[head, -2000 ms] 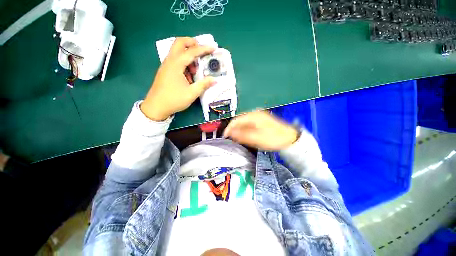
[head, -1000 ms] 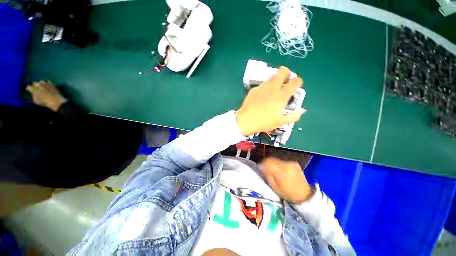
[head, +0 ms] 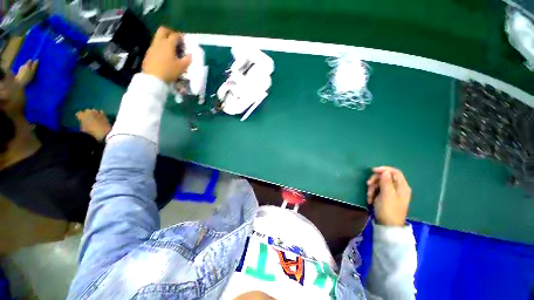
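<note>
My left hand is stretched out to the far left of the bench and holds the top of a white camera housing. That housing stands at the bench's far side, partly hidden by my fingers. A second white camera housing lies just right of it, tilted, with dark wires at its lower left end. My right hand is over the bench's near edge at the right, fingers partly curled. I see nothing in it.
White cord pieces lie tangled at the far side. Rows of dark camera modules are at the right. A red fixture is at the near edge. A blue bin is below right. Another person's hand rests on the bench at left.
My left hand has carried the housing from in front of me to the far left, beside the other one. My right hand has moved right, up to the bench edge. The view has shifted.
</note>
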